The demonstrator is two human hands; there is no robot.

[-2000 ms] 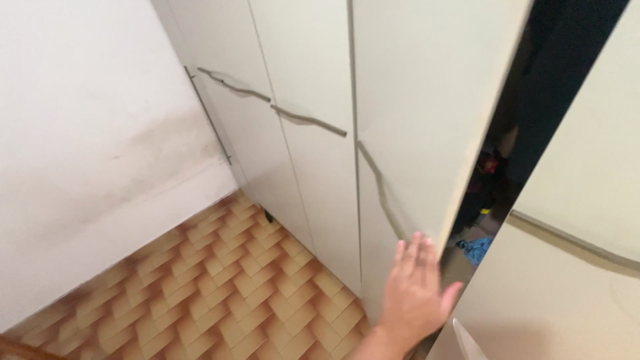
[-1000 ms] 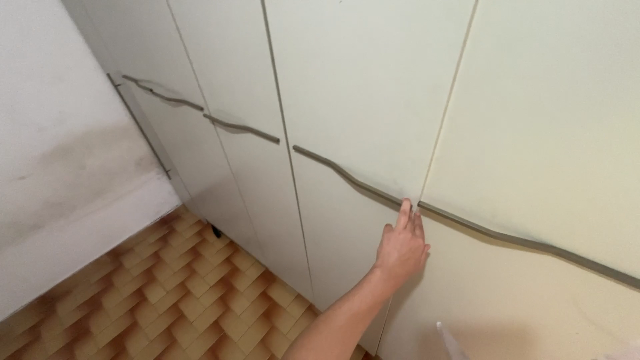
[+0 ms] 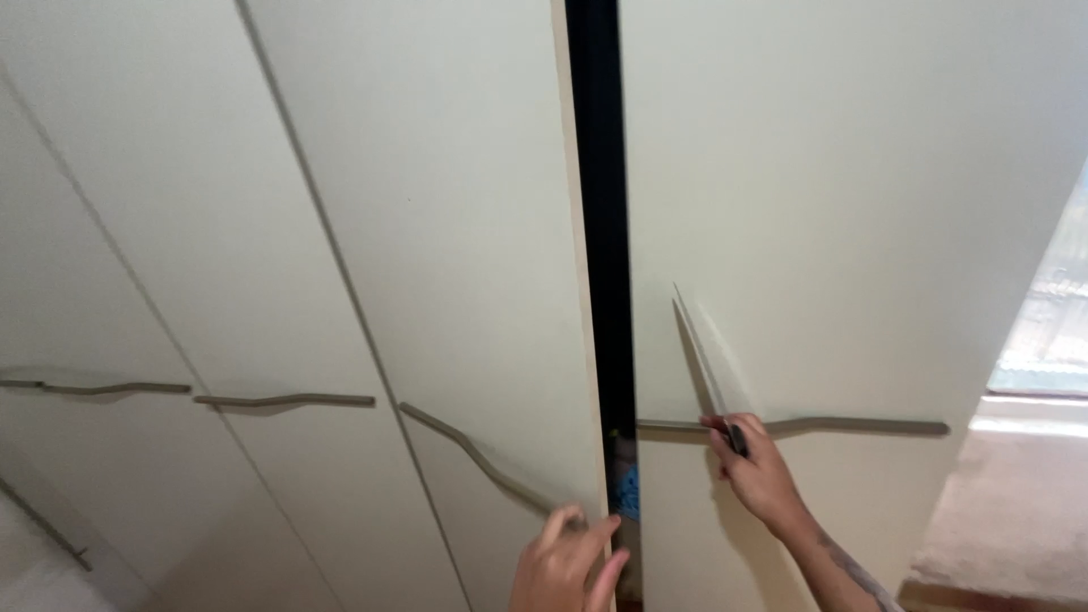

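My left hand [image 3: 565, 561] is at the lower centre, its fingers curled at the low end of a wavy brown handle [image 3: 476, 450] on a pale wardrobe door [image 3: 459, 255]. That door stands ajar, its edge beside a dark gap. My right hand [image 3: 748, 472] grips the black handle of a knife [image 3: 718, 365], whose long blade points up in front of the neighbouring door [image 3: 807, 212]. The right fingers are at that door's horizontal handle [image 3: 858, 425]; whether they touch it cannot be told.
More pale doors with brown handles [image 3: 285, 399] run off to the left. Blue patterned cloth [image 3: 629, 493] shows low inside the gap. At the far right are a bright window [image 3: 1041, 314] and a wall [image 3: 977, 501] below it.
The door by my left hand was flush with its neighbour one second ago and now stands ajar. The view has swung right, bringing my right hand with the knife into sight.
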